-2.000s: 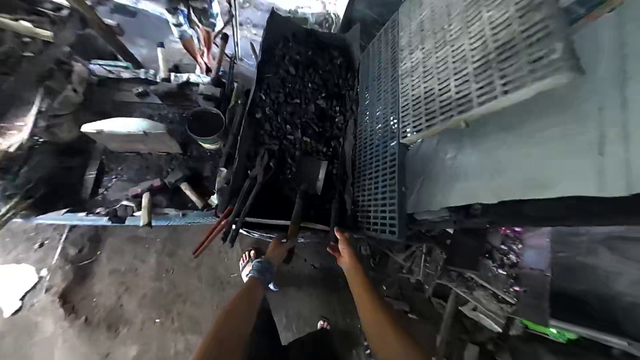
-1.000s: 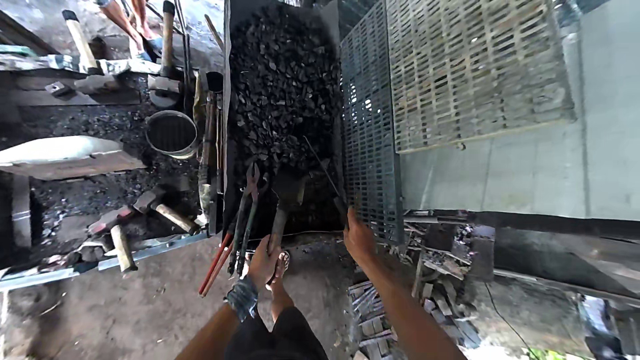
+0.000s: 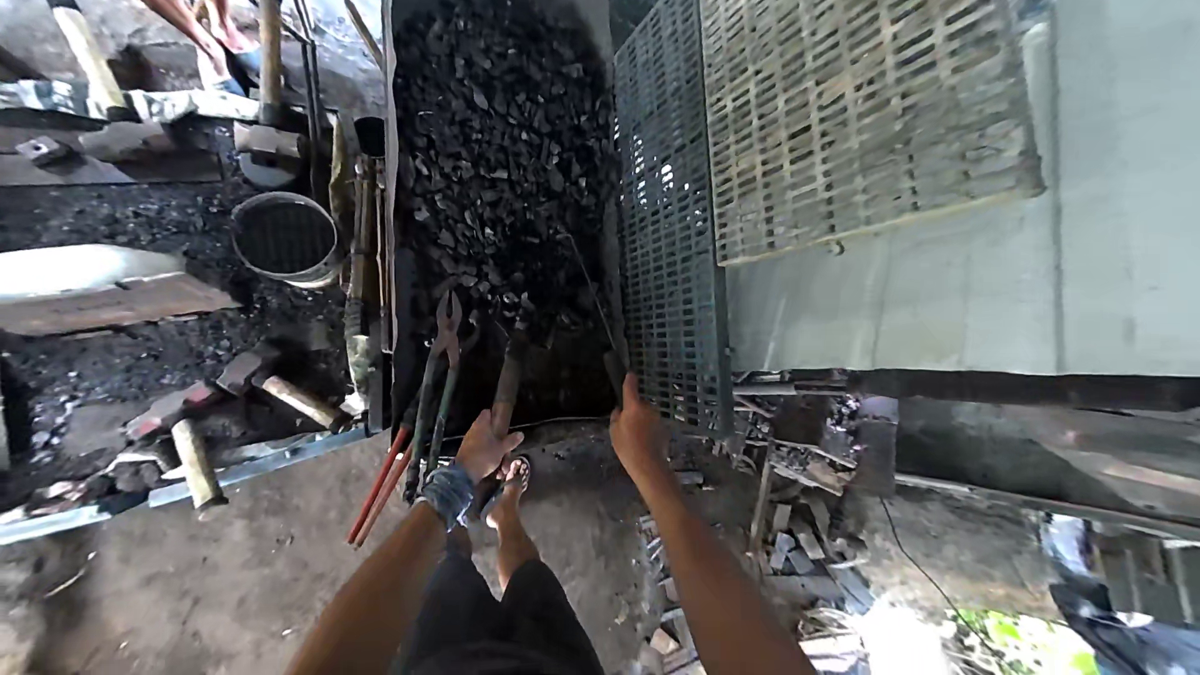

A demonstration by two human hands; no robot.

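Note:
My left hand [image 3: 486, 444] is closed on the wooden handle of a tool [image 3: 507, 380]; its dark head lies low in the trough of charcoal and is hard to make out. In my right hand [image 3: 639, 433] is the dark handle of a thin metal rod [image 3: 592, 291], whose far end reaches the charcoal [image 3: 511, 141]. Long tongs [image 3: 448, 337], some with red handles, lean over the trough's near edge, just left of my left hand.
Left of the trough are a metal bucket [image 3: 285, 240], a wooden-handled hammer [image 3: 302, 401] and a sledgehammer [image 3: 269, 131]. Plastic slatted panels [image 3: 670, 225] and a grey sheet [image 3: 937, 319] lie right. A person's feet [image 3: 220, 56] show at the upper left. Wood scraps [image 3: 797, 544] lie lower right.
The thin rod, seen over the charcoal one second ago, is still in my right hand. The head of the left hand's tool, plain earlier, is now hard to see. The view has moved closer since two seconds ago.

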